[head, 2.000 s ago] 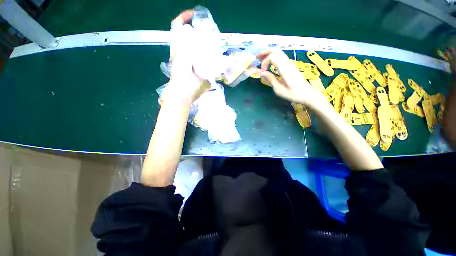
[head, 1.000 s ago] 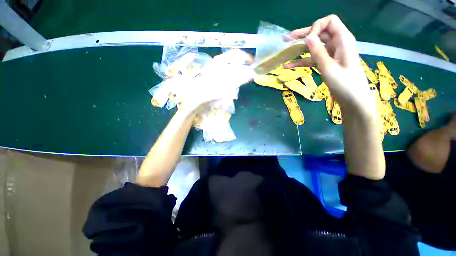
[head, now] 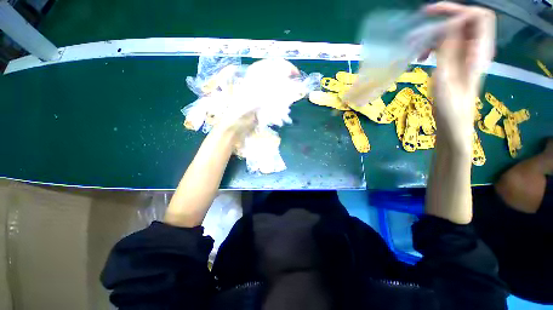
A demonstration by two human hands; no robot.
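Observation:
My right hand is raised at the right above the table, blurred. It grips a small clear poly bag by one end. A paler yellow strip shows through the film at its lower end, over the loose yellow plastic pieces. My left hand is at the middle of the table, at a white, glaring clump of poly bags. Glare hides its fingers, so its hold cannot be made out. Bagged pieces lie around it, with yellow and orange showing through crinkled film.
The green table has a white rail along its far side. A brown carton and clear bags are below the near edge. A blue frame stands under the table. Another person's arm is at the right.
My right hand has moved right and away from my left hand, carrying the small bag with the yellow strip over the loose pieces. My left hand has stayed by the bags.

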